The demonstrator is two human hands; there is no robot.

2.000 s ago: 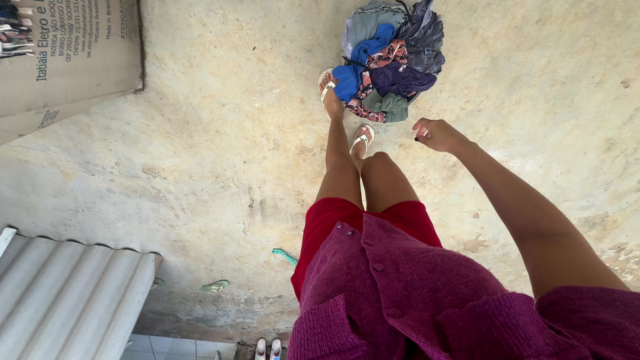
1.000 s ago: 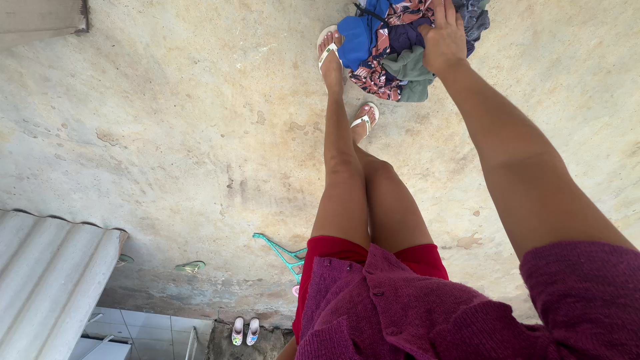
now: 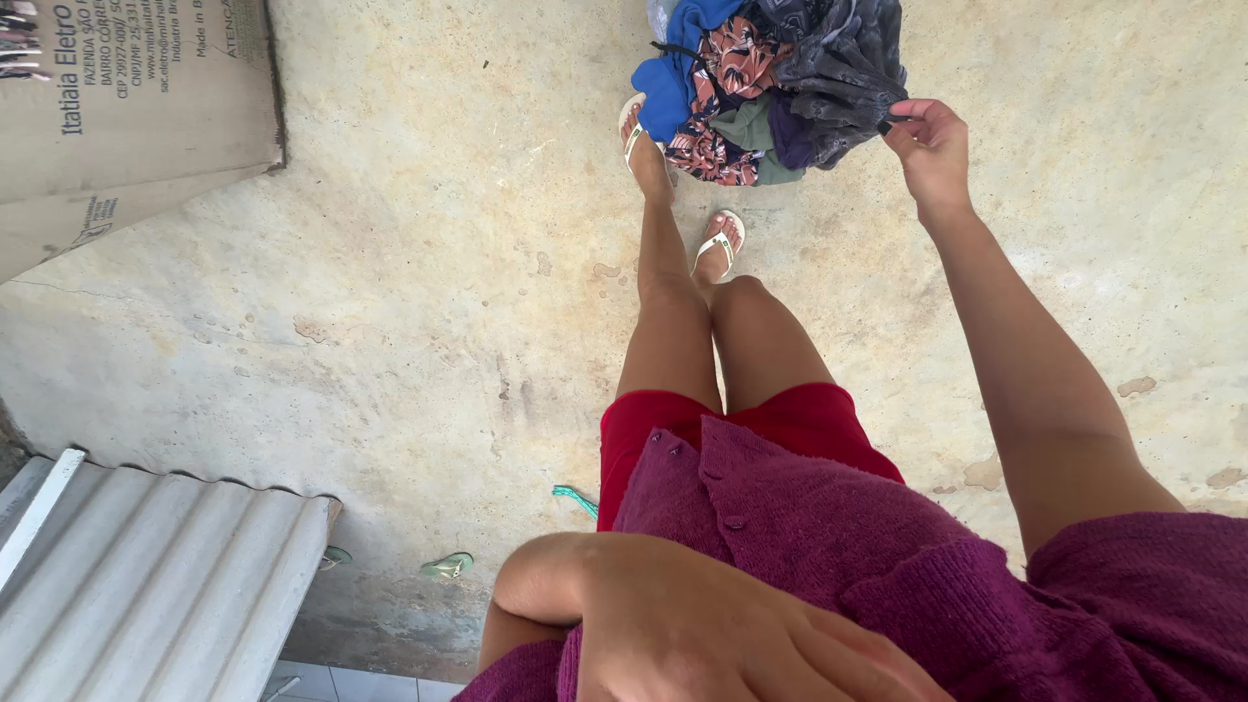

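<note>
My right hand (image 3: 926, 146) pinches the edge of a dark grey patterned garment (image 3: 843, 78) at the right side of a heap of clothes. In the heap are a blue cloth (image 3: 665, 97), a floral garment (image 3: 736, 58), a green cloth (image 3: 746, 125) and a dark purple cloth (image 3: 792, 127). The heap lies by my feet, at the top of the view; its upper part is cut off. My left hand (image 3: 721, 634) is close to the camera, in front of my purple knitted cardigan (image 3: 838, 497). Its fingertips are out of sight, so whether it holds anything is unclear.
A printed cardboard box (image 3: 175, 127) is at the upper left. Corrugated sheeting (image 3: 156, 585) with a white bar (image 3: 39, 517) fills the lower left. A green flip-flop (image 3: 448, 565) and a turquoise item (image 3: 575, 499) lie on the concrete floor (image 3: 439, 322).
My right hand, over the heap one second ago, is now at its right edge with the dark grey garment pinched and drawn outward. My left hand has come into view at the bottom.
</note>
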